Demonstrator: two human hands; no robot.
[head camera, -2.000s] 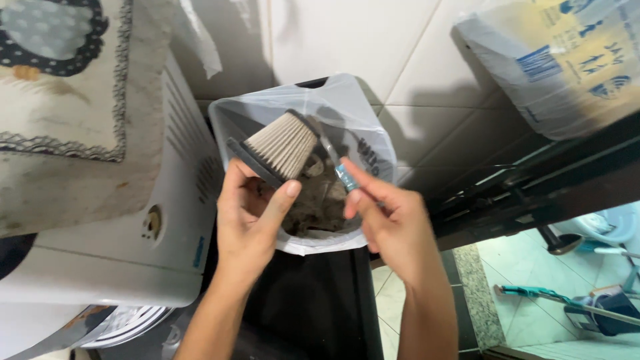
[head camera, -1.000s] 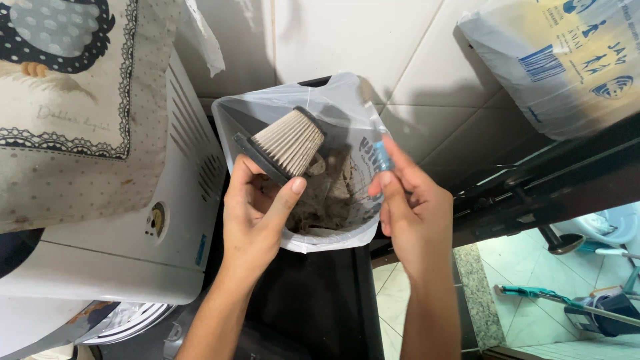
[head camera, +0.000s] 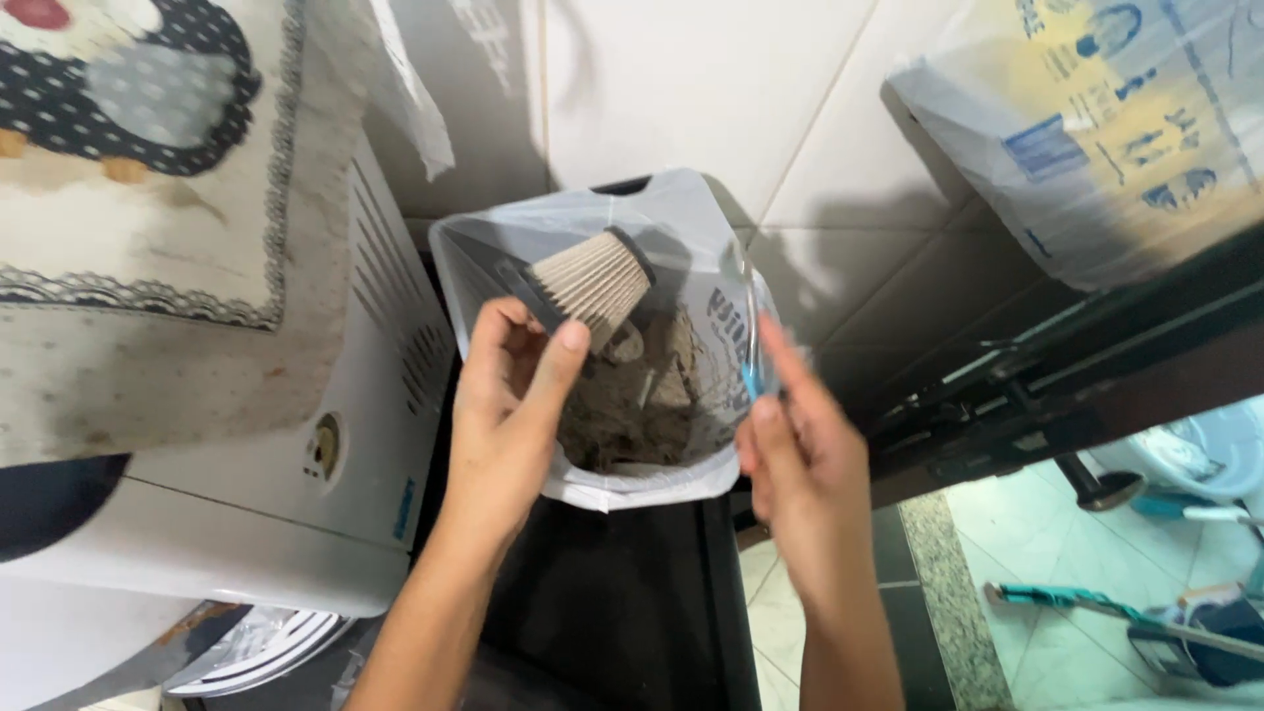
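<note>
My left hand (head camera: 513, 395) grips the dark rim of a pleated cone-shaped filter (head camera: 594, 281), tilted over a bin lined with a white plastic bag (head camera: 592, 494). Grey dust and debris (head camera: 632, 415) lie inside the bin. On the right, at the bag's edge, my right hand (head camera: 805, 425) is closed on a slim tool with a blue handle (head camera: 755, 380). The tool's thin metallic part points up and away from me. It is blurred, so its kind cannot be told, and it does not touch the filter.
A white appliance (head camera: 380, 474) with side vents stands at the left, partly under a stained cloth (head camera: 178, 375). Behind the bin is a tiled wall (head camera: 681, 99). A printed plastic package (head camera: 1096, 138) is at the upper right, above a dark frame with a knob (head camera: 1096, 489).
My right hand has moved right, away from the filter, since the earliest frame, still with the blue-handled tool. My left hand keeps the filter in about the same place over the bin.
</note>
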